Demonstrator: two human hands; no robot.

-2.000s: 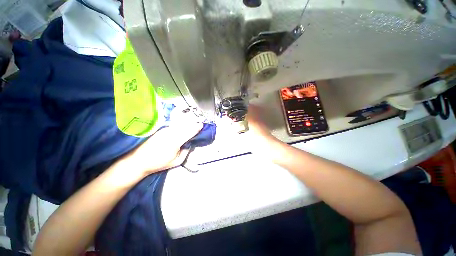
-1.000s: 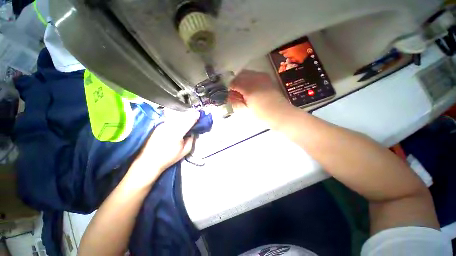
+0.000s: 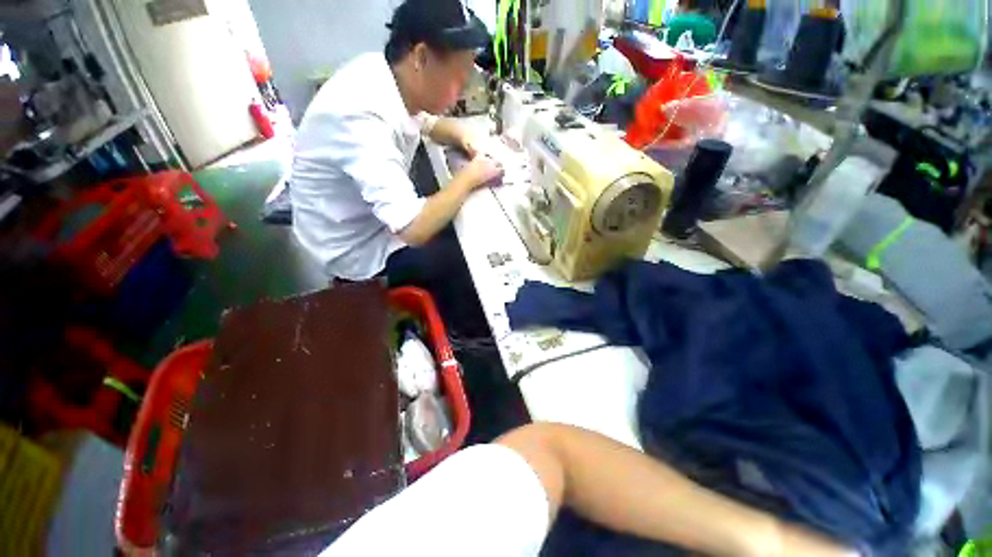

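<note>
A large navy garment (image 3: pixel 761 359) lies heaped on the white table at the right, one narrow part reaching left towards the cream-yellow machine. My left arm, in a white sleeve, crosses the bottom of the view to the right. My left hand (image 3: pixel 816 543) is blurred and mostly cut off by the bottom edge beside the garment, so its fingers and any hold are hidden. My right hand is out of view.
A brown board (image 3: pixel 299 403) lies on a red-orange basket (image 3: pixel 458 408) at lower left, with pale pieces inside. A person in white (image 3: pixel 354 163) sits at the cream-yellow machine (image 3: pixel 609 201). Red baskets (image 3: pixel 131 223) stand farther left. Grey pieces (image 3: pixel 935 267) are at right.
The view has swung left, away from my machine, the phone and the neon-green tag. My left hand has gone to the bottom edge; my right hand has left the view.
</note>
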